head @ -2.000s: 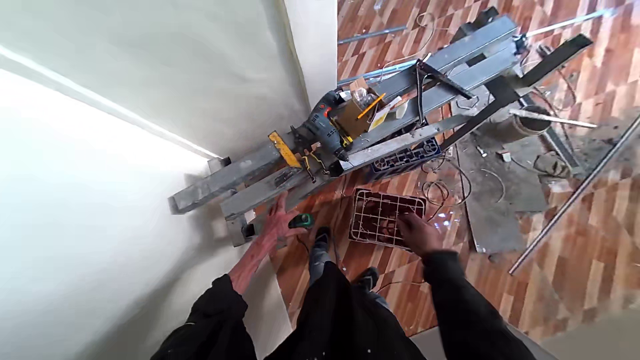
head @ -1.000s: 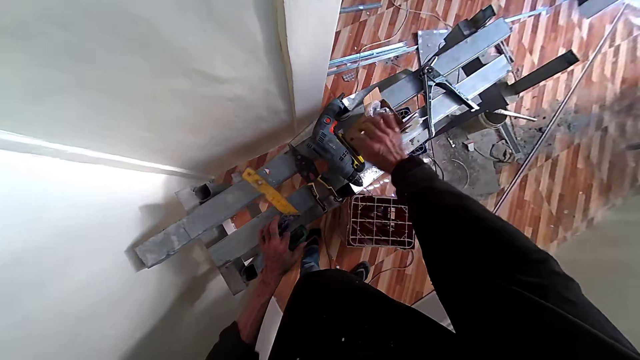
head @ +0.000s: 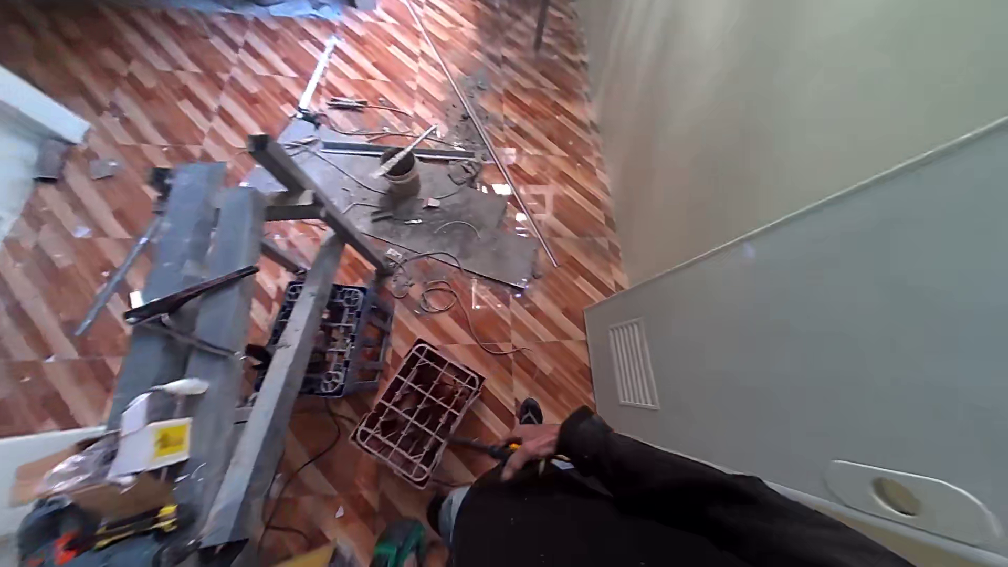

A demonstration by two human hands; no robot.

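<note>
At the lower centre, my right hand (head: 531,450) is closed around a hand tool (head: 504,450) with a black and yellow handle; its thin dark shaft points left towards a red plastic crate (head: 419,413). My left hand (head: 435,554) is mostly cut off by the bottom edge, with a green and black tool (head: 400,543) held in it. Grey metal box-section bars (head: 224,299) lie at the left. On them rest a dark metal clamp or bracket (head: 189,295), a white and yellow box (head: 157,445) and, lower left, a power drill (head: 63,535).
A blue crate (head: 339,339) stands under the bars. A bucket (head: 402,177) sits on a grey sheet (head: 465,228), among scraps. A cable (head: 441,299) curls over the tiled floor. A long thin metal bar (head: 488,142) lies beyond. At the right is a wall with a vent (head: 633,364).
The view has swung far to the right. My right hand was over the items on the bars one second ago; now it is beside my body near the red crate, holding a tool.
</note>
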